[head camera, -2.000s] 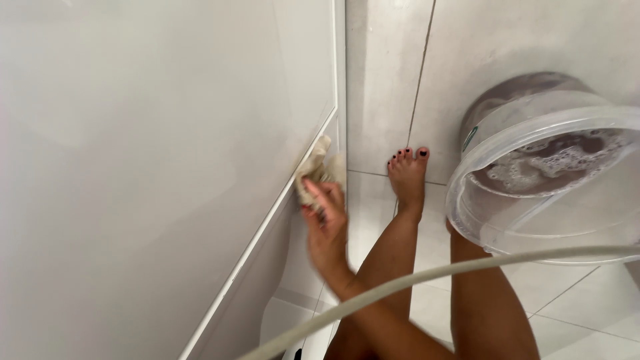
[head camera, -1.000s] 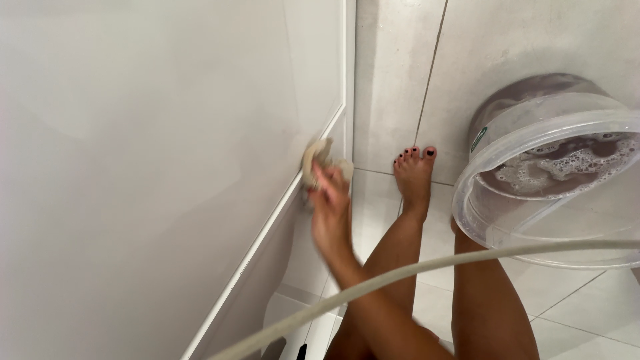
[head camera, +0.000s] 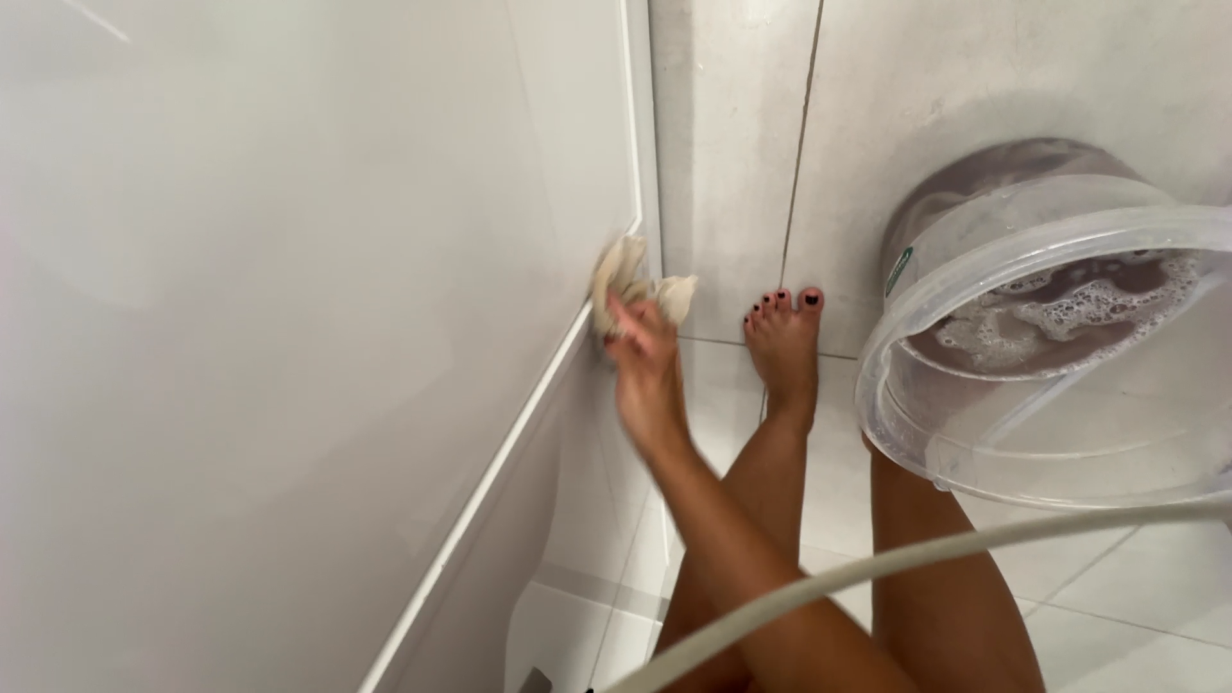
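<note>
My right hand (head camera: 647,371) reaches up and left across the left leg, its fingers closed on a crumpled beige cloth (head camera: 616,279). The cloth lies against the edge of a large, pale, glossy panel (head camera: 337,289), at the bend in its white trim (head camera: 481,491). Part of the cloth sticks out to the right of the fingers, and the hand is slightly blurred. My left hand is out of view. At the right is a clear plastic bucket (head camera: 890,385) with cloudy, foamy water (head camera: 1078,313) inside.
A pale hose (head camera: 924,553) arcs across the lower right, over the forearm and legs. My bare left foot (head camera: 784,346) stands on light floor tiles (head camera: 731,173) between the panel and the bucket. A small dark object (head camera: 535,680) shows at the bottom edge.
The cloth has shifted and bunched differently in my right hand, which stays by the bend in the trim. The hose's lower left part sits farther right in view.
</note>
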